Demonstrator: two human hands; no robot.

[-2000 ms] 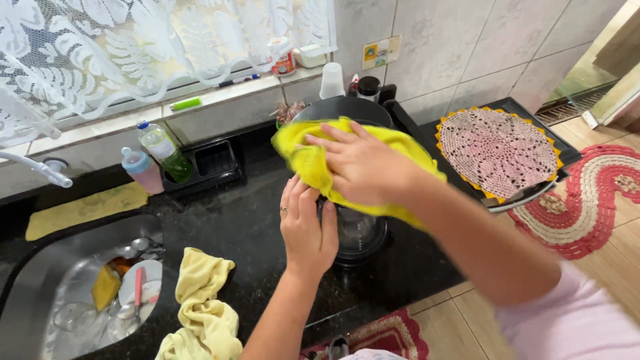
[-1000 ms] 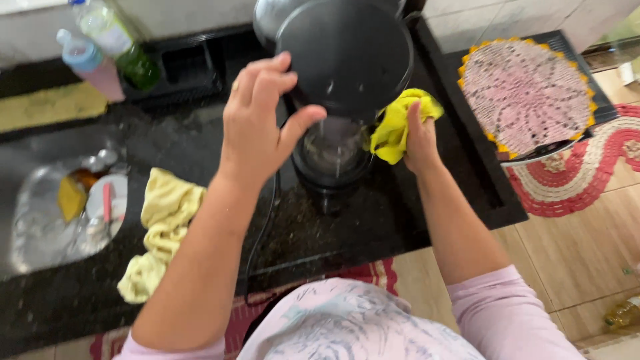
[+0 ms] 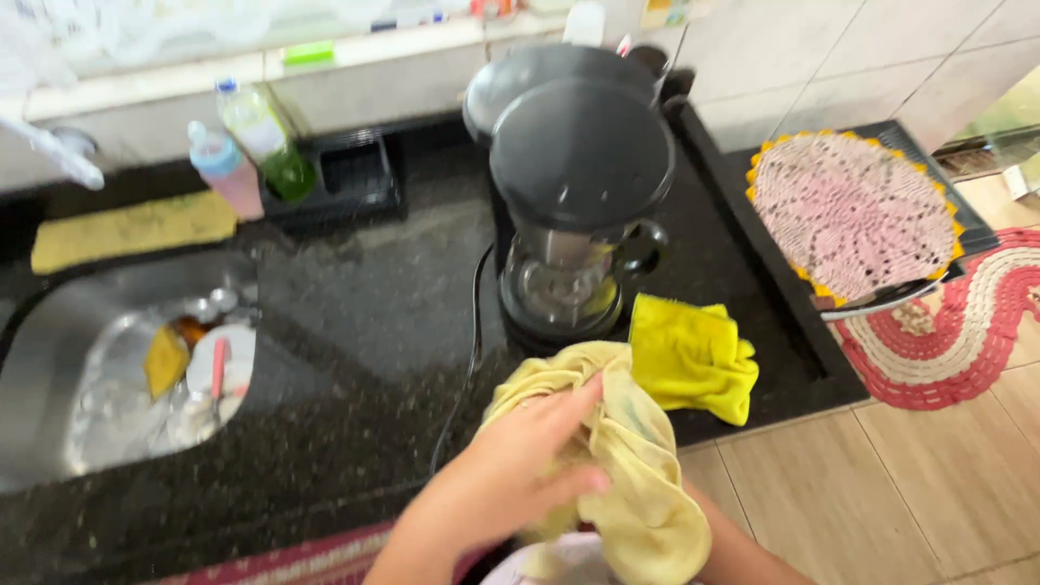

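Note:
A bunched pale yellow cloth hangs at the counter's front edge, and my left hand is shut on it. Most of my right hand is hidden behind that cloth; only the forearm shows at the lower right. Just beyond stands a black coffee maker with a glass carafe in it. A bright yellow cloth lies crumpled on the counter, right of the coffee maker's base and beside the pale cloth.
At left is a steel sink with a yellow sponge and dishes. A baby bottle and a green soap bottle stand behind it. A power cord crosses the black counter. A crocheted doily lies at right.
The bright yellow cloth has left my right hand and lies on the counter. The pale cloth, earlier on the counter near the sink, is now in my left hand before the coffee maker.

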